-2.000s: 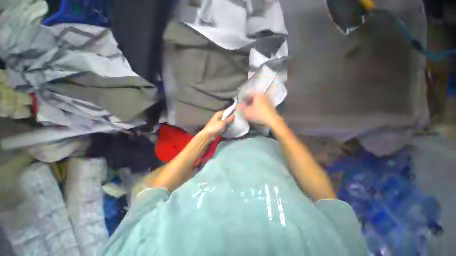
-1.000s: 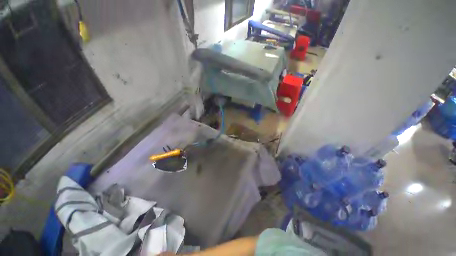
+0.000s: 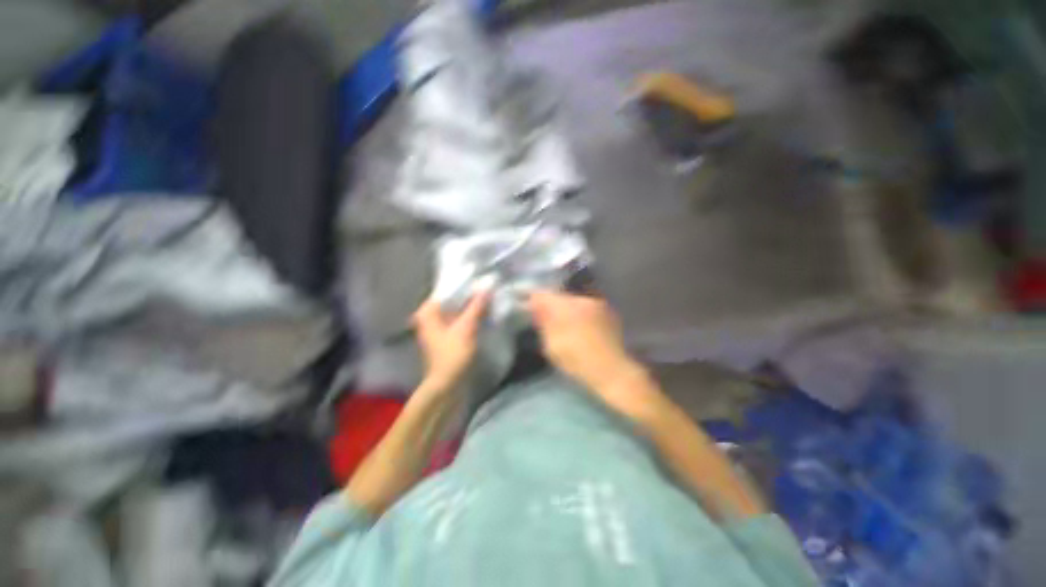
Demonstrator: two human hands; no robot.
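The frame is blurred. A garment [image 3: 459, 149] with a pale inner face and grey parts lies from the far side of the table to its front edge. My left hand [image 3: 450, 333] is closed on the garment's near edge, left of the middle. My right hand [image 3: 574, 327] is closed on the same near edge a little to the right. The fingertips are partly lost in blur and pale cloth. No tool can be made out in either hand.
A steam iron with an orange handle [image 3: 686, 98] rests on the grey table cover [image 3: 734, 229]. A long black padded shape [image 3: 273, 149], a blue crate [image 3: 149, 115] and a garment pile [image 3: 161, 264] are at left. Red plastic [image 3: 367, 436] is below. Blue bottles [image 3: 872, 470] are lower right.
The view has swung back down from the room and wall to the table. Both hands now show on the garment; a second ago only part of one arm showed at the bottom edge.
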